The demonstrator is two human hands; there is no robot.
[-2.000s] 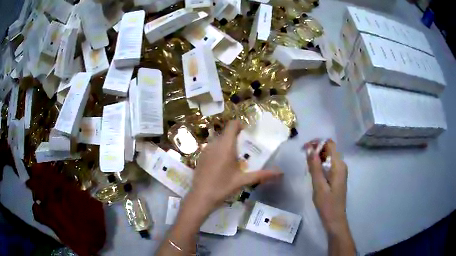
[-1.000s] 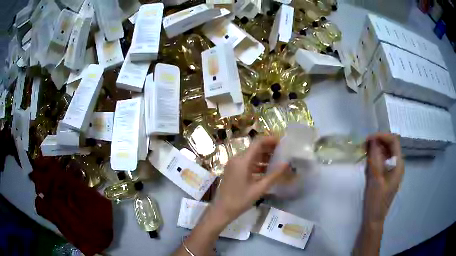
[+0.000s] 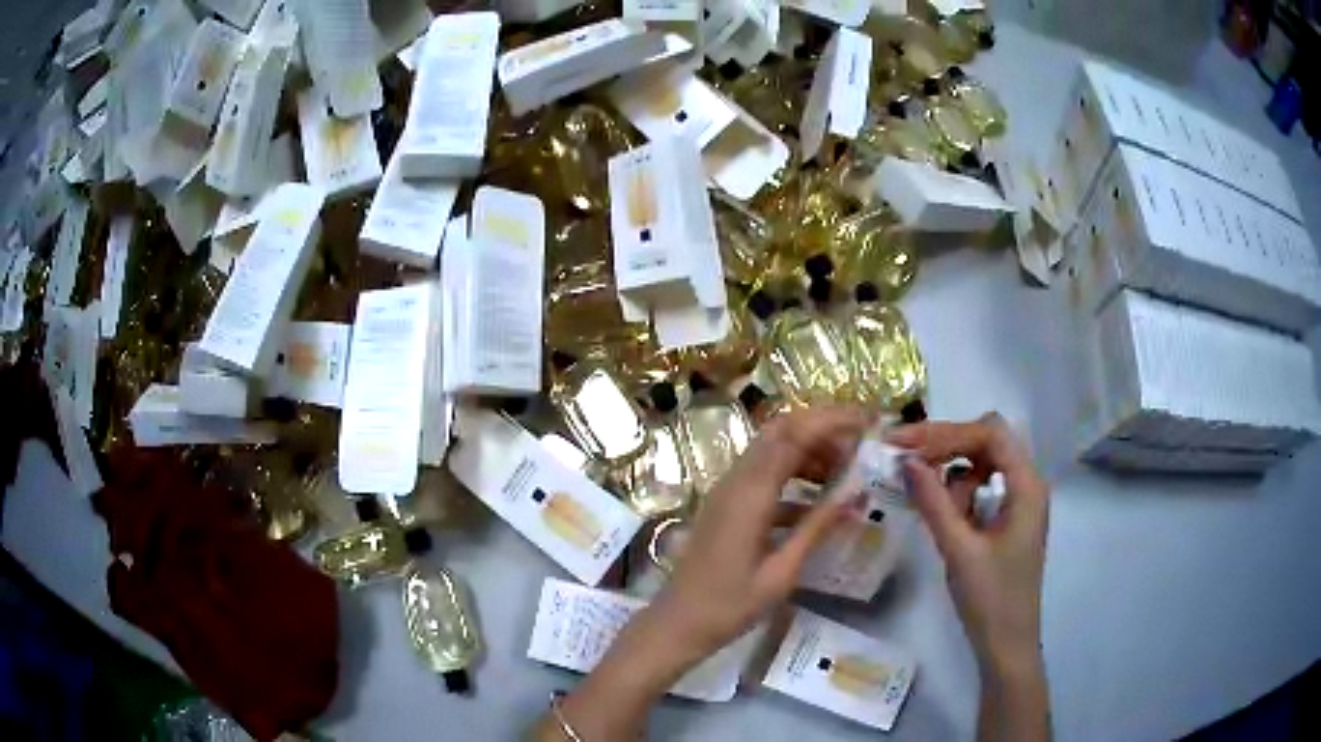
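Note:
A white carton (image 3: 852, 554) printed with a bottle picture is between my hands, its upper end under my fingers. My left hand (image 3: 771, 500) is closed around its left side. My right hand (image 3: 988, 507) has its thumb and fingers at the carton's upper end. Small white plastic parts (image 3: 990, 496) show in my right palm. Whether a bottle is inside the carton cannot be seen. Another carton (image 3: 840, 667) lies flat just below my hands.
Loose cartons (image 3: 388, 384) and bottles of yellow liquid (image 3: 806, 352) are heaped at left and centre. A stack of closed cartons (image 3: 1202, 380) stands at right. A single bottle (image 3: 439, 620) and a dark red cloth (image 3: 217, 594) lie at lower left.
The bottle that my right hand held beside the carton a second ago no longer shows. My right hand has moved left to the carton's upper end. The view has shifted slightly.

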